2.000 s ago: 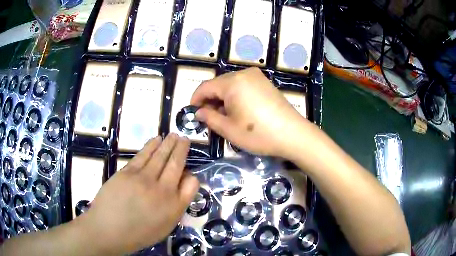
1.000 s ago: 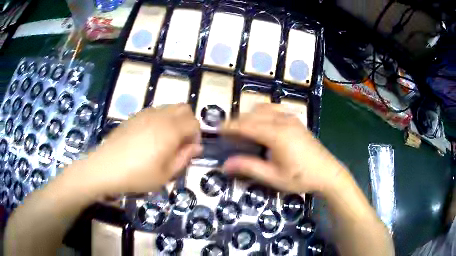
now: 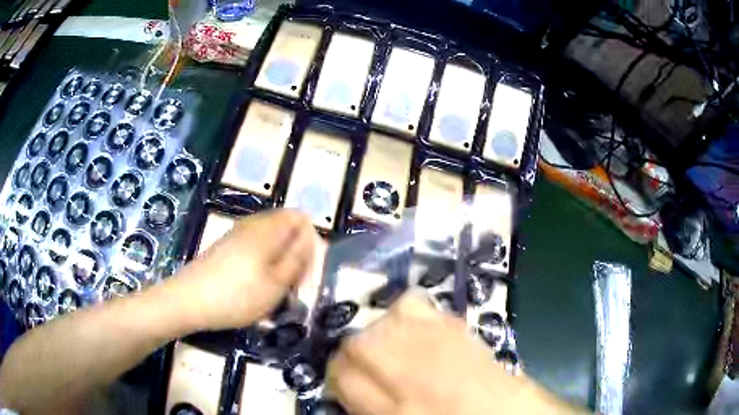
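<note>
A black tray (image 3: pixel 209 194) holds rows of flat gold housings, such as one at the top left (image 3: pixel 290 58). A black-and-silver ring (image 3: pixel 380 196) lies on the round area of a second-row housing. A clear sheet with rings (image 3: pixel 340 314) is over the lower housings, partly lifted and blurred. My left hand (image 3: pixel 251 263) has its fingers pinched at the sheet's left part; its fingertips are blurred. My right hand (image 3: pixel 413 357) is closed on the sheet lower down, with its fingertips hidden.
A larger clear sheet of rings (image 3: pixel 93 190) lies left of the tray on the green bench (image 3: pixel 559 324). A narrow clear film strip (image 3: pixel 612 336) lies on the right. Tangled cables, a red-and-white package (image 3: pixel 215 42) and a small tan block (image 3: pixel 660 259) are farther back.
My right hand has left the ring on the second-row housing and moved down to the clear sheet. My left hand has lifted off that housing's lower edge. The sheet has shifted, and the view has turned.
</note>
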